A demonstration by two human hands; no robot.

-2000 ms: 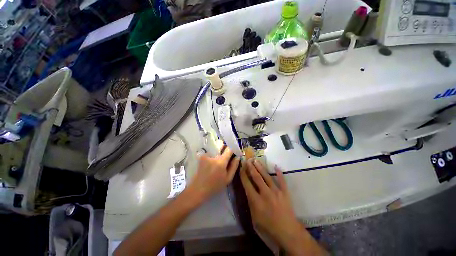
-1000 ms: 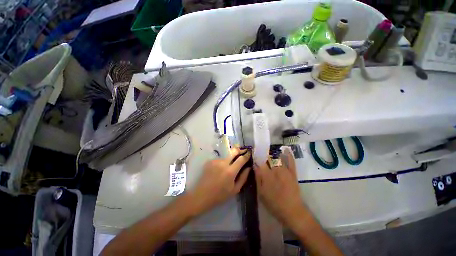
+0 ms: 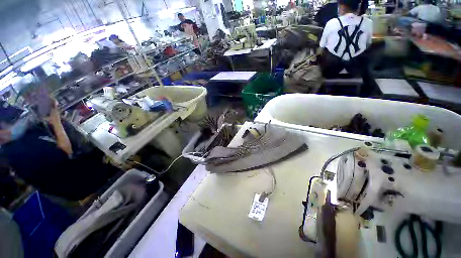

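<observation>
The dark brown strip (image 3: 328,229) runs down from the needle area of the white sewing machine (image 3: 352,174) to the frame's lower edge. A blurred tan shape (image 3: 348,234) lies just right of it; I cannot tell whether it is cloth. The fanned stack of grey-taupe strips (image 3: 260,153) lies on the machine table (image 3: 227,201), with the white printed ticket (image 3: 258,207) in front of it. Teal-handled snips (image 3: 418,237) lie under the machine arm. Neither my left hand nor my right hand can be made out.
A white trough (image 3: 293,108) stands behind the machine, with a green bottle (image 3: 415,132). Bins of cloth stand left, one grey bin (image 3: 151,209) at lower left. Another person (image 3: 50,156) sits at the left near another machine; a person in a white shirt (image 3: 347,38) is behind.
The view has swung up and left, showing more of the factory floor. The machine now sits lower and further right. My hands, earlier at the needle, no longer show.
</observation>
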